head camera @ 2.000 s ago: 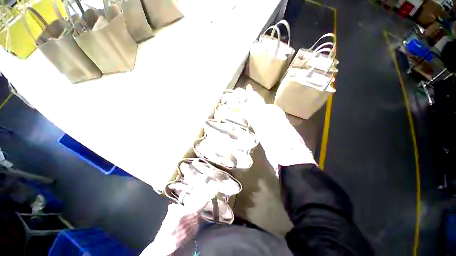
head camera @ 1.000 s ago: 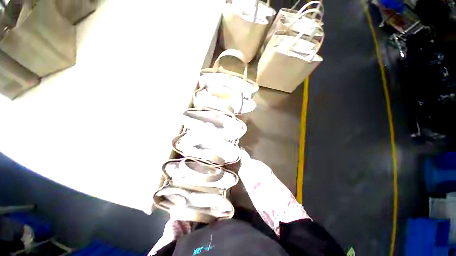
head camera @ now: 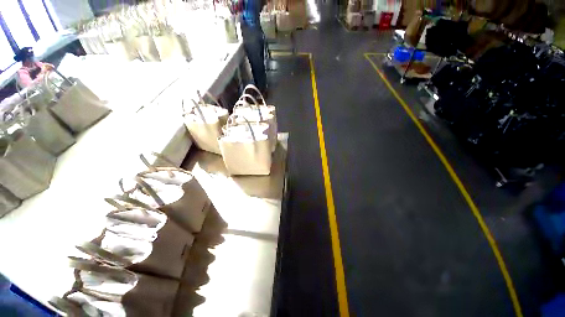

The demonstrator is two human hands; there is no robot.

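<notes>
A row of taupe tote bags (head camera: pixel 164 247) stands along the table's right side at lower left, on a low board (head camera: pixel 248 247). White stuffing paper (head camera: pixel 133 232) shows in their open mouths, and their handles lean left. Several more stuffed totes (head camera: pixel 246 151) stand upright at the board's far end. Neither of my hands is in the picture.
The white-covered table (head camera: pixel 93 179) runs away to the left, with more totes (head camera: pixel 77 105) on its left side. A person in pink (head camera: pixel 31 73) is at far left; another stands beyond the cart. A yellow-lined aisle (head camera: pixel 384 186) and dark piled goods (head camera: pixel 508 99) lie right.
The view has swung up and to the right, so the bag row now sits lower left and the aisle shows. Both my arms, at the near bags before, have left the picture.
</notes>
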